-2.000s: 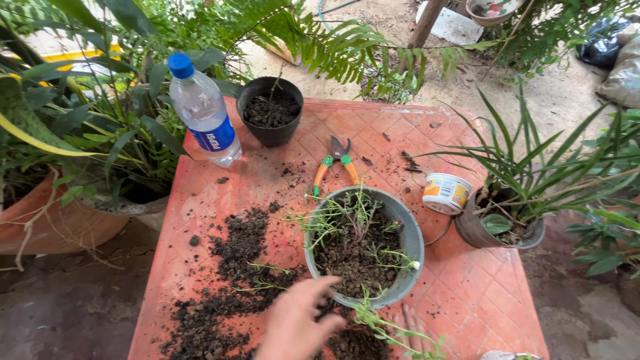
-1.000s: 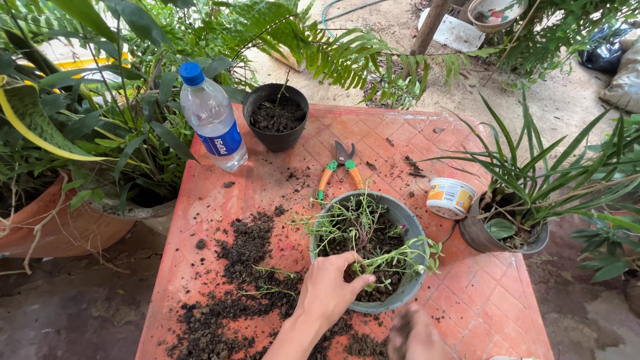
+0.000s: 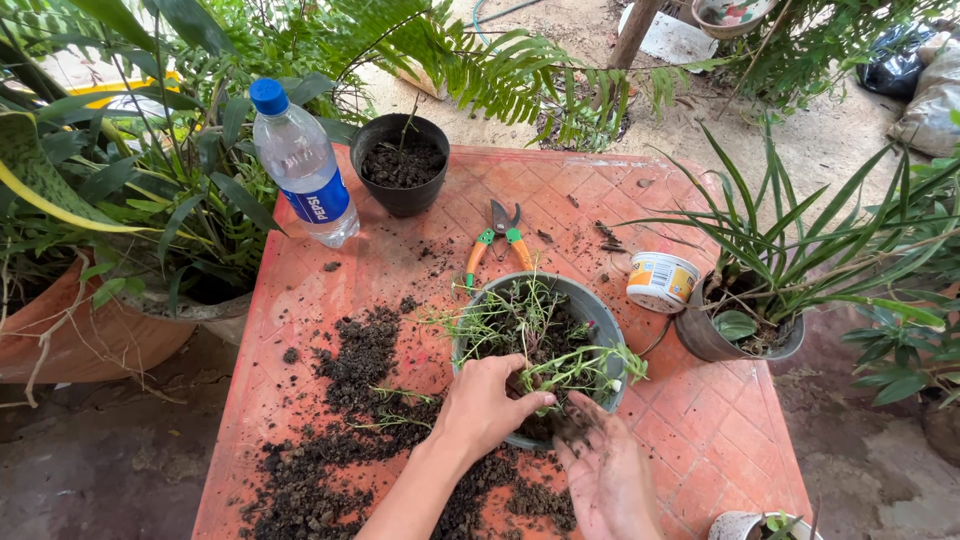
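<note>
A grey-green plastic pot (image 3: 611,322) of dark soil and thin leafy stems stands on a red table. At its near rim, my left hand (image 3: 487,397) has thumb and fingers closed around the base of a green plant sprig (image 3: 581,365) that lies over the soil. Palm up, my right hand (image 3: 604,457) is at the near right rim, its soil-covered fingertips by the same sprig; whether they grip anything is unclear. Loose dark soil (image 3: 360,352) with a few cut sprigs (image 3: 397,420) lies left of the pot. Pruning shears (image 3: 500,240) with orange and green handles rest behind it.
A Pepsi bottle (image 3: 304,165) and a black pot (image 3: 401,195) stand at the back left. To the right are a white and orange plastic tub (image 3: 661,281) and a potted long-leaved plant (image 3: 705,330). A white pot (image 3: 731,525) is at the near right; fern fronds overhang the back edge.
My left hand has moved from the loose soil to the pot and taken hold of the sprig. My right hand, lower a second ago, has come up to the pot's rim.
</note>
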